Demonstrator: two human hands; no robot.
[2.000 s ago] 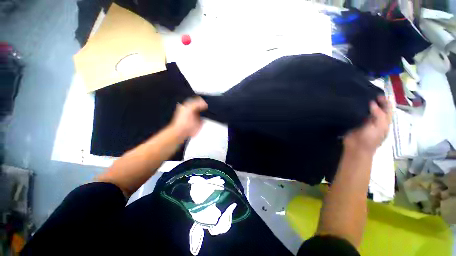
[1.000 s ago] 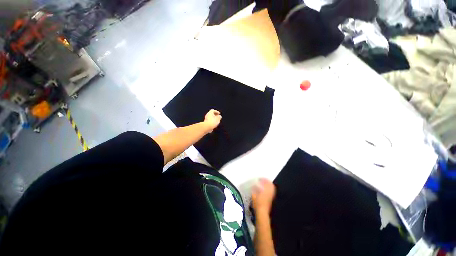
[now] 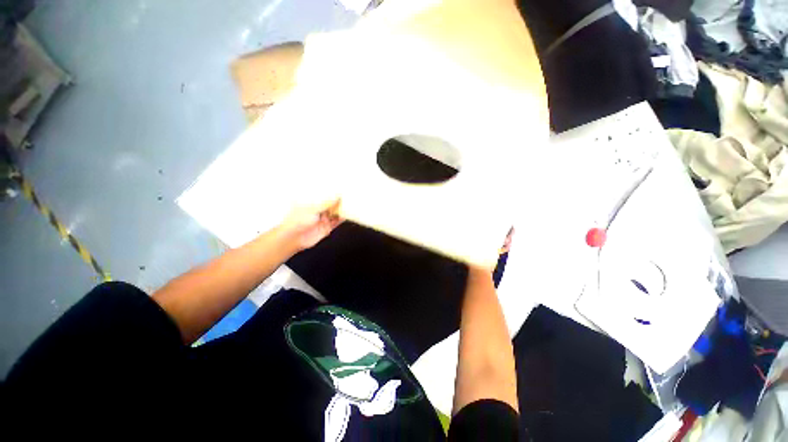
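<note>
The card template glares nearly white and tan, with one curved edge and an oval hole that shows black and a light sliver. My left hand grips its near left corner. My right hand grips its near right corner, mostly hidden by the card. The template is held over a black cut panel, covering the panel's far part. The panel lies on white paper. Whether the card touches the panel cannot be told.
More black panels lie at near right. A red cap and a white paper pattern with an oval outline are at right. Black bundles and beige fabric are at far right. A brown card piece shows at upper left.
Both hands have moved to the template and taken hold of it. It has come nearer, over the black panel. The view has shifted.
</note>
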